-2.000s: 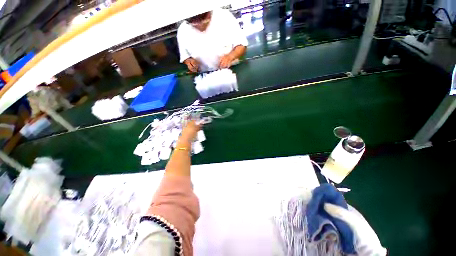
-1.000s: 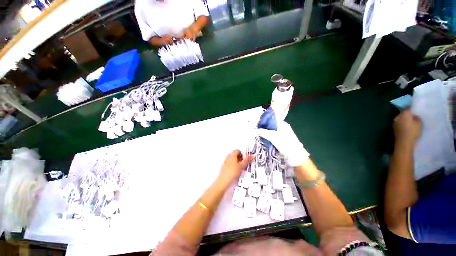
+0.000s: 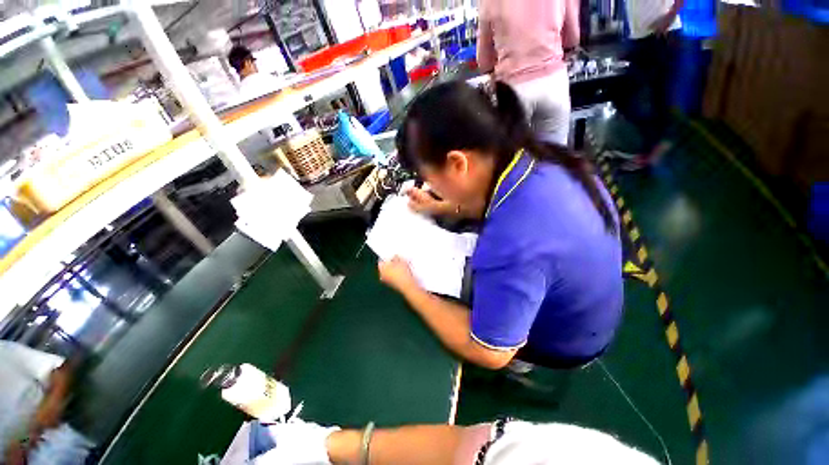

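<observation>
My right hand (image 3: 295, 445), in a white glove with a bracelet at the wrist, is at the bottom edge, partly cut off. It holds a crumpled blue cloth (image 3: 261, 440), of which a small patch shows at the fingers. A cream-white bottle (image 3: 258, 392) with a dark cap lies tilted in view just beyond the glove. A bit of the white sheet (image 3: 238, 447) shows left of the cloth. My left hand is out of the picture. The corded units under my right hand are not visible.
A neighbour in a blue shirt (image 3: 545, 263) leans over the bench at the right, holding white papers (image 3: 418, 245). A metal post (image 3: 314, 263) with sheets attached stands on the green bench (image 3: 364, 363). Another person's arm is blurred at the lower left.
The view has swung right, towards the neighbour. My left hand, the unit piles and the blue tray have left the picture. My right hand remains at the cloth.
</observation>
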